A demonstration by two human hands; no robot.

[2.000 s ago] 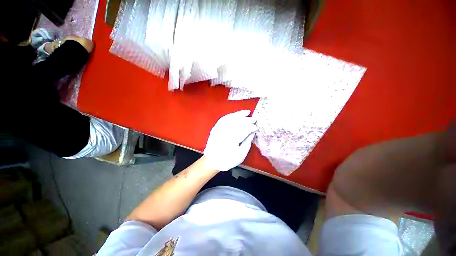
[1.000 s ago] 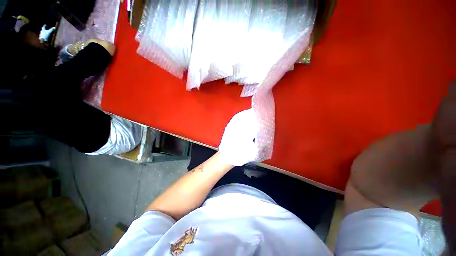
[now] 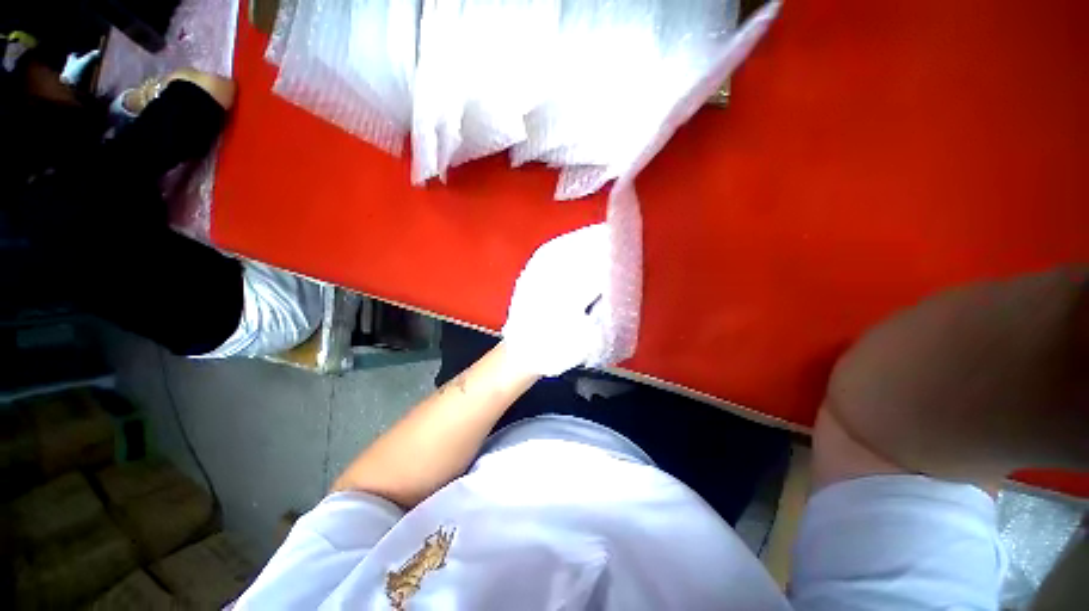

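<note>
My left hand (image 3: 561, 301), in a white glove with a small dark mark, is at the front edge of the red surface and grips a bubble bag (image 3: 626, 257). The bag stands on edge, seen narrow, and its far part slants up and right beside the fanned bags. Several whitish empty bubble bags (image 3: 478, 84) lie fanned at the top, partly overexposed. My right forearm is bare, large and blurred at the right; the right hand itself is cut off by the picture's edge.
The red surface (image 3: 764, 275) has a pale taped front edge. A person in dark sleeves (image 3: 131, 227) sits at the left by pinkish bubble wrap (image 3: 197, 42). Brown cartons (image 3: 155, 501) stand at lower left. Clear bubble material (image 3: 1037, 537) shows at lower right.
The bag in my left hand lay flat and spread two seconds ago; it was then turned up on edge. Since one second ago its far end has swung further right. The view has shifted slightly.
</note>
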